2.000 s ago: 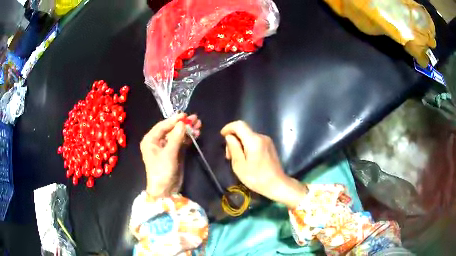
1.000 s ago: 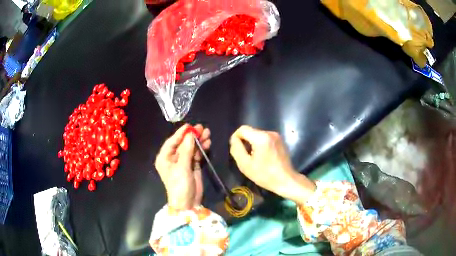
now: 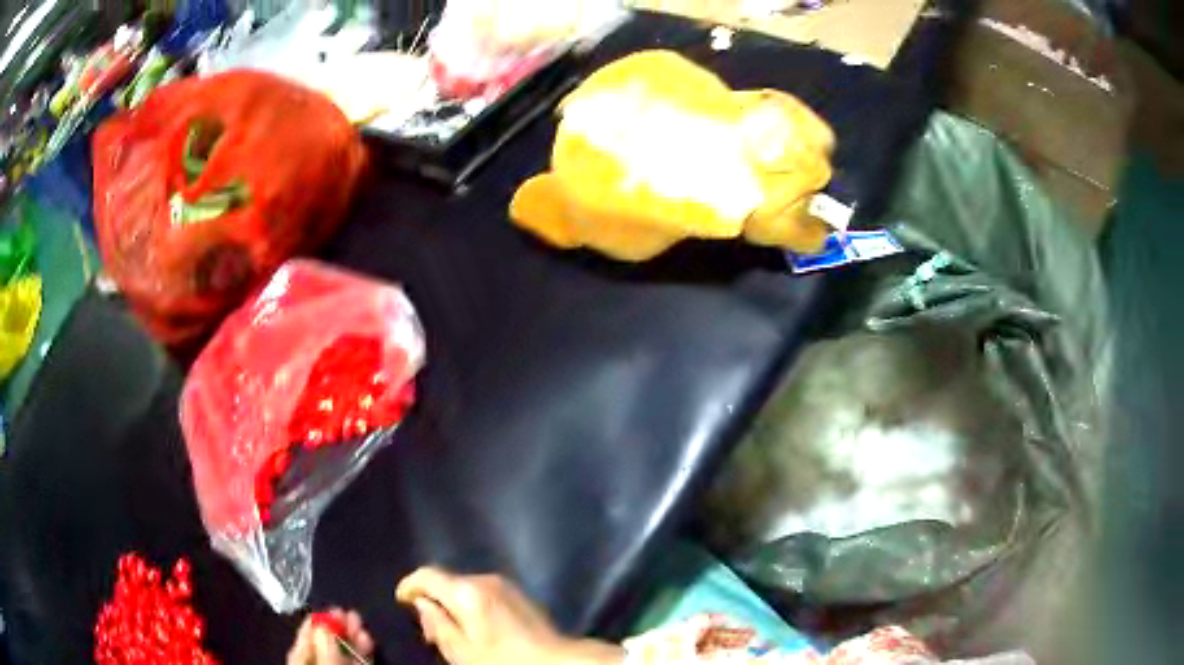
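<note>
My left hand (image 3: 330,642) is at the bottom edge, mostly cut off. Its fingertips hold a small red piece (image 3: 330,624), with a thin part of the rod faintly visible there. My right hand (image 3: 487,621) is just to the right, fingers curled, thumb and index finger close together; I cannot tell if it holds anything. The clear plastic bag of red pieces (image 3: 240,416) lies beyond my left hand, its open mouth showing the red pieces. A loose pile of red pieces (image 3: 149,617) is at the lower left, cut off by the edge. The rod's base is out of view.
A knotted red-orange carrier bag (image 3: 279,156) stands behind the clear bag. A yellow plush toy (image 3: 662,156) with a blue-white tag lies at the back on the black sheeting (image 3: 558,377). A large dark greenish bag (image 3: 896,429) is at the right. Mixed materials fill the back left.
The view has swung up and to the right, so hands, bag and pile appear lower and further left. The whole plush toy and the carrier bag now show; the yellow ring is out of view.
</note>
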